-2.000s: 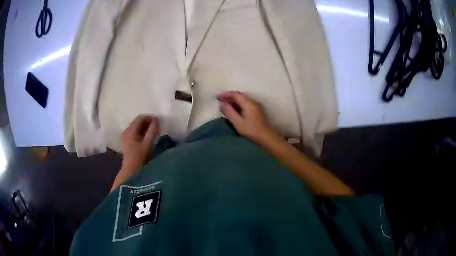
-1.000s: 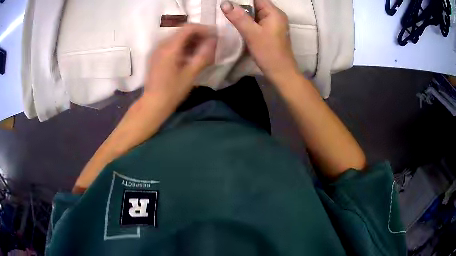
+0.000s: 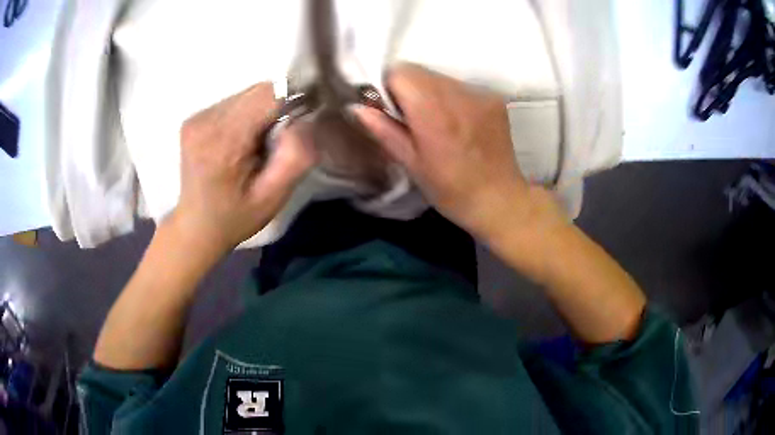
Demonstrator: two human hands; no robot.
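Observation:
A cream jacket lies on the white table in front of me, its front edges parted at the middle. My left hand grips the left front edge. My right hand grips the right front edge, with thumb and fingers closed on the cloth. Between the hands a brownish inner area shows, blurred. Small dark and white details show by the fingertips of both hands; I cannot tell what they are.
Black hangers lie tangled on the white table at the upper right. A black flat object is cut off at the left edge. Black scissor loops show at the top left. Dark floor lies below the table edge.
Both hands have come onto the jacket's two front edges and opened them apart. A second ago the left hand was blurred near the middle and the right pinched the edge higher up.

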